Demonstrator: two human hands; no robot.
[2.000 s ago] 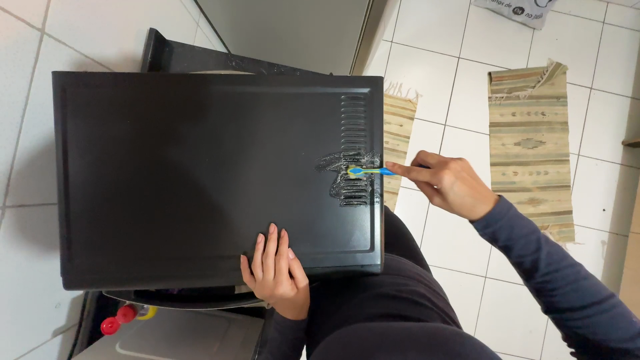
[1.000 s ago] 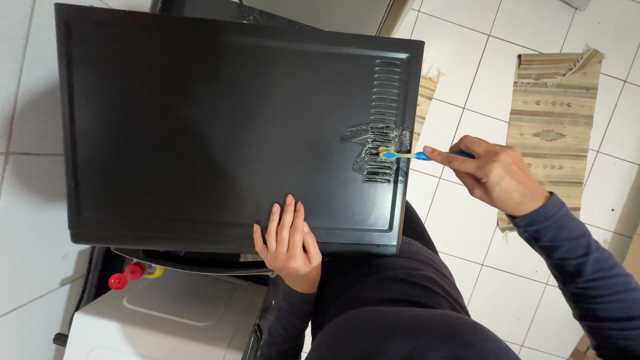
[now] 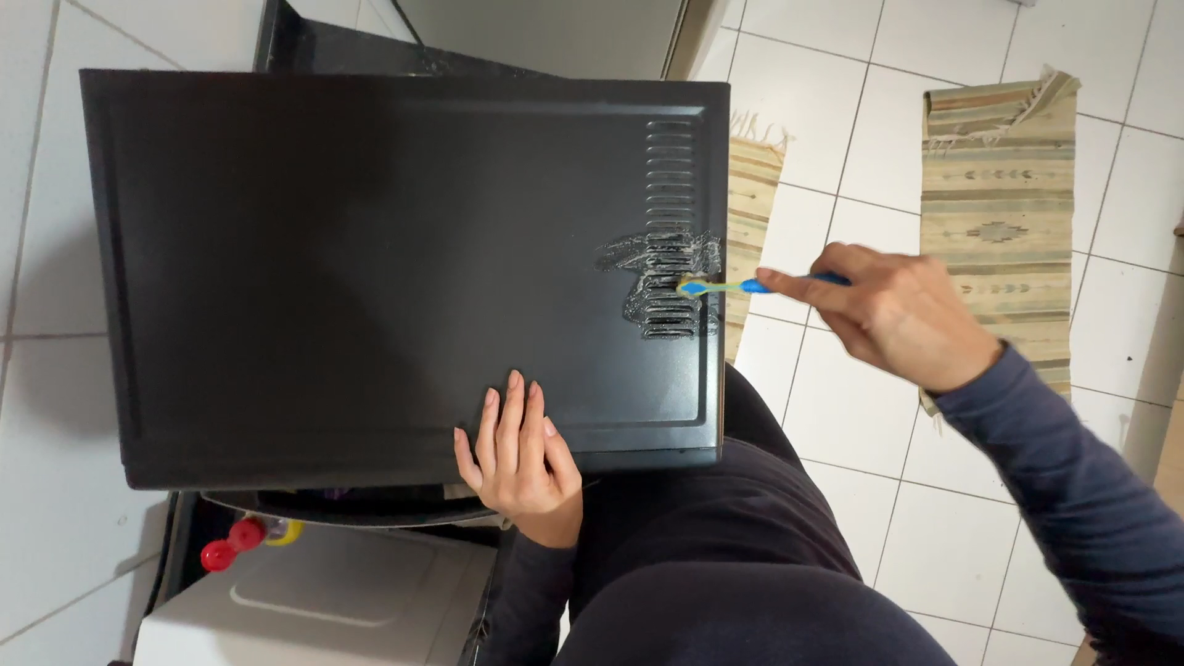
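A large black metal casing panel (image 3: pixel 388 268) lies in front of me, with a column of vent slots (image 3: pixel 669 176) near its right edge. Whitish suds spread over the lower slots and the surface beside them. My right hand (image 3: pixel 893 310) grips a blue and yellow-green toothbrush (image 3: pixel 731 288), whose head rests on the sudsy slots. My left hand (image 3: pixel 523 458) lies flat, fingers apart, on the panel's near edge, right of its middle.
Below the panel at left are a white appliance or box lid (image 3: pixel 324 592) and red-capped containers (image 3: pixel 245 534). A striped woven rug (image 3: pixel 999 231) lies on the white tiled floor at right; another rug (image 3: pixel 751 222) shows beside the panel. A grey surface (image 3: pixel 546 37) stands beyond.
The toothbrush head has moved over the lower vent slots, and the suds cover a wider patch than two seconds ago. My left hand stays on the near edge. The view has shifted somewhat.
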